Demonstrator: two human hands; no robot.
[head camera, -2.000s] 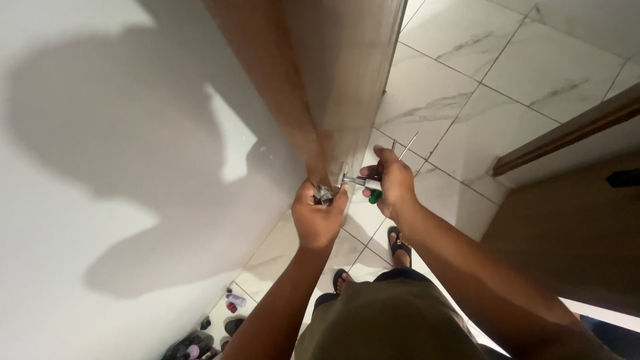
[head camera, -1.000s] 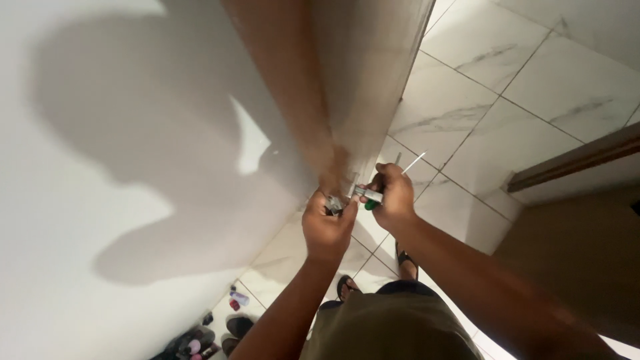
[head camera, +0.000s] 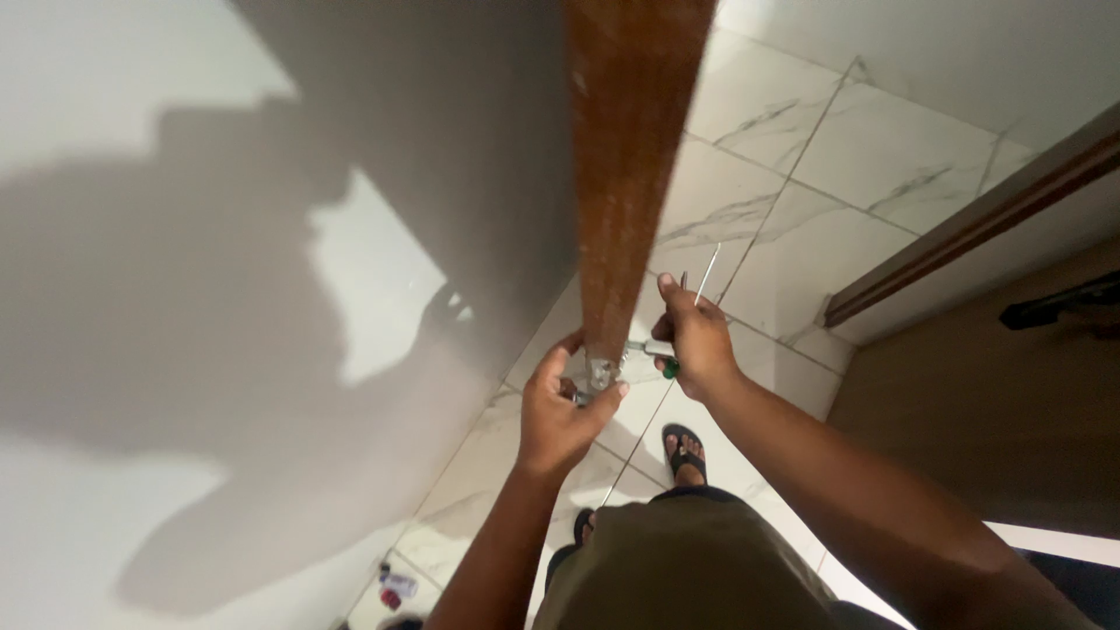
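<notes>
A brown wooden door edge (head camera: 623, 175) runs down the middle of the head view. At its lower end is a metal fitting (head camera: 602, 373), whose details are blurred. My left hand (head camera: 560, 411) curls around this end, with its thumb and fingers on either side of the fitting. My right hand (head camera: 700, 337) is just to the right, closed around a screwdriver with a green handle (head camera: 670, 367) and a thin shaft (head camera: 709, 273) that points up and away. A white and metal piece (head camera: 652, 347) also sticks out of this hand toward the fitting; its kind is unclear.
A white wall (head camera: 385, 280) with shadows stands at left. Marble-patterned floor tiles (head camera: 787, 219) lie below, with small items (head camera: 394, 591) at lower left. At right are a wooden frame (head camera: 980, 214) and a brown door (head camera: 962, 420) with a dark handle (head camera: 1063, 302). My sandalled feet (head camera: 684, 451) stand below.
The view of the door has shifted, so its narrow brown edge now faces me. My left hand has opened out around the end of it, and my right hand sits slightly apart from the fitting.
</notes>
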